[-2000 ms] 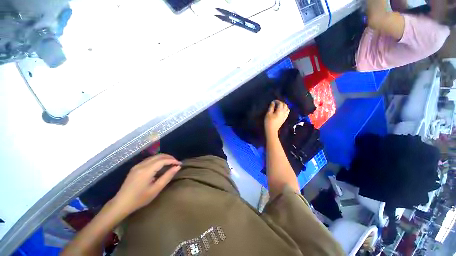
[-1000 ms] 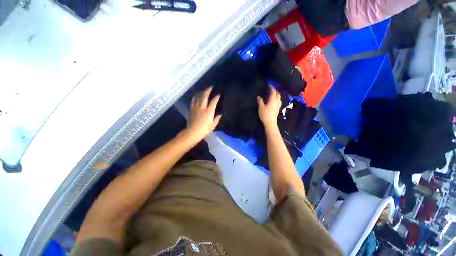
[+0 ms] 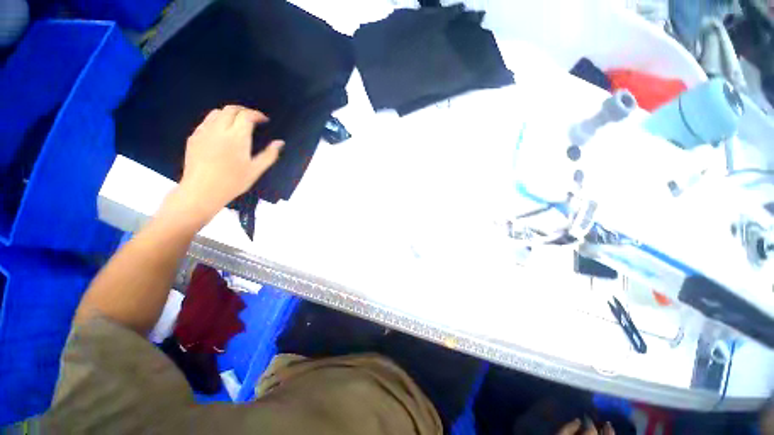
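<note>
A large pile of black cut cloth [image 3: 255, 59] lies on the left end of the white table. My left hand [image 3: 222, 153] rests on its front part, thumb and fingers apart, with no piece visibly lifted. A smaller black stack [image 3: 433, 59] lies to its right. My right hand [image 3: 586, 427] shows only as fingertips at the bottom edge, beside black cloth [image 3: 526, 406] below the table; its grip is hidden.
The sewing machine [image 3: 628, 242] stands at the right. Black snips [image 3: 626, 324] and a small dark block [image 3: 596, 266] lie near it. A measuring tape [image 3: 339, 299] follows the table edge. Blue crates [image 3: 64, 144] stand at the left; dark red cloth [image 3: 208, 310] is below the table.
The view has swung left to the piles and machine. My left hand has left the black cloth in the crate and is now on the large pile. My right hand is mostly out of frame.
</note>
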